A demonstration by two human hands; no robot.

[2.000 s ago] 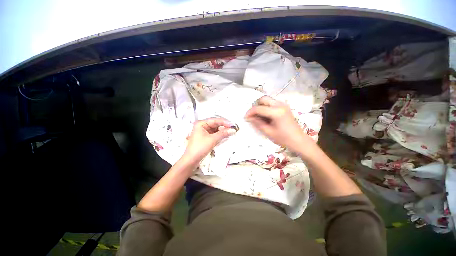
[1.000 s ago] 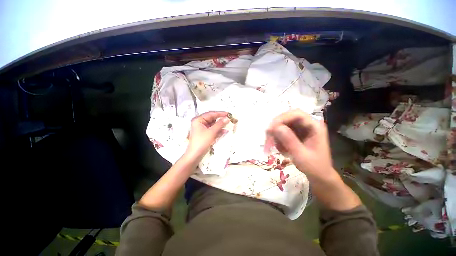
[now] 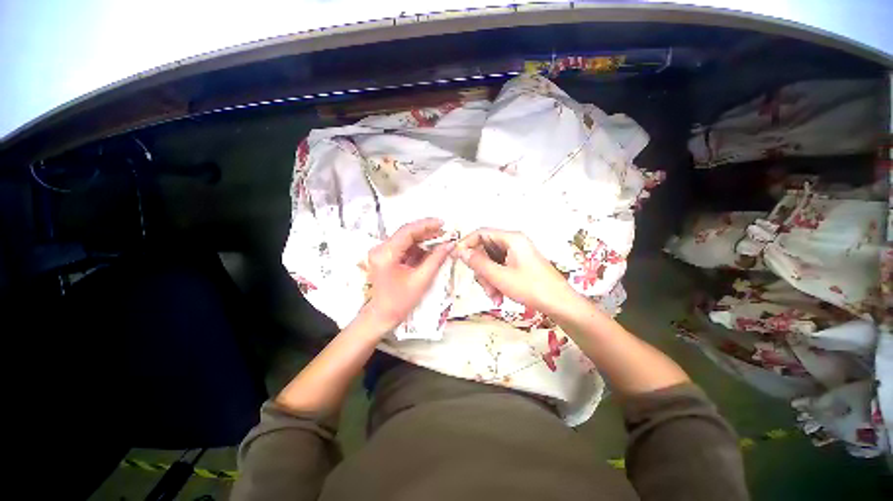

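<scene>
A white garment (image 3: 431,191) with red flowers lies bunched on the lap, below the table edge. My left hand (image 3: 399,276) pinches a bit of its cloth between thumb and fingers near the middle of the garment. My right hand (image 3: 514,269) is right beside it, its thumb and fingertips together and meeting the left fingertips. What the right fingertips pinch is too small to tell. A small fastener and any needle cannot be made out at the fingertips.
The white table (image 3: 323,24) edge curves across the top. More floral garments (image 3: 818,245) hang or lie heaped at the right. A dark chair (image 3: 166,342) stands at the left. Yellow-black tape (image 3: 206,473) marks the green floor.
My right hand has moved back left from its raised, blurred place and now meets my left hand. The small metallic piece at my left fingertips no longer shows clearly.
</scene>
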